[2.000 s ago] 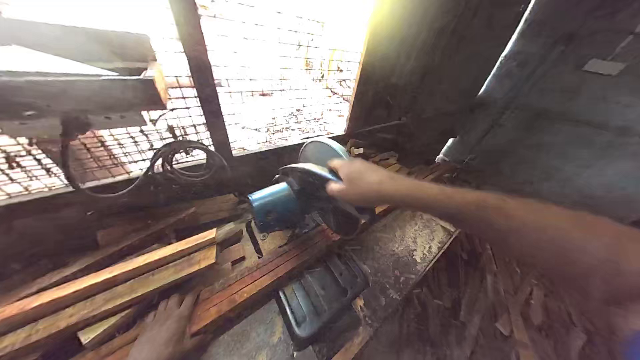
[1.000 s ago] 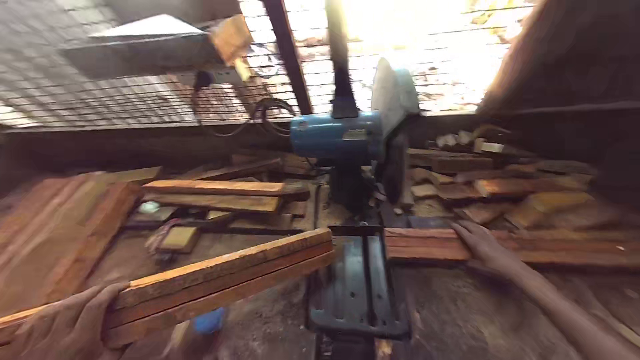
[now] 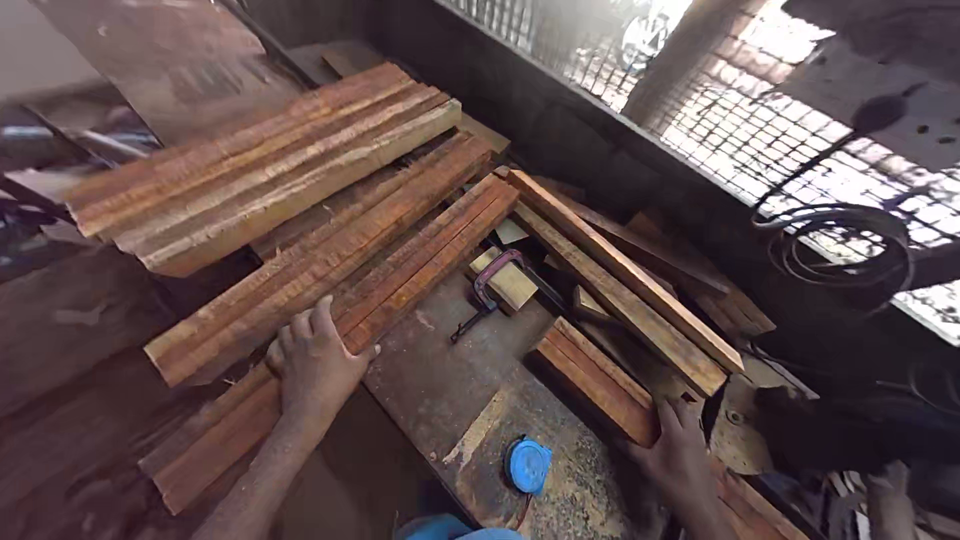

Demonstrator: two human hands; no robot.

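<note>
My left hand (image 3: 319,360) is closed over a long pair of reddish wooden boards (image 3: 427,262), thumb on the near side and fingers across the top. My right hand (image 3: 675,435) grips the near end of a short pair of wooden pieces (image 3: 596,379) on the workbench. Between the hands, a C-clamp (image 3: 496,274) lies by a pale wood block (image 3: 510,285). A blue tape measure (image 3: 528,466) rests near the bench's front edge. Two long wooden strips (image 3: 630,285) lie diagonally beyond the short pieces.
Stacked boards (image 3: 285,165) and another long pair (image 3: 322,255) lie at the left. Offcuts (image 3: 727,307) line the wall under the mesh window (image 3: 810,165). A coiled black cable (image 3: 840,247) hangs at the right. The bench top (image 3: 450,360) carries sawdust.
The view has swung left, away from the blue cut-off saw. My right hand has left the boards at the saw's right and now holds a short pair. My left hand's boards now lie beside other boards.
</note>
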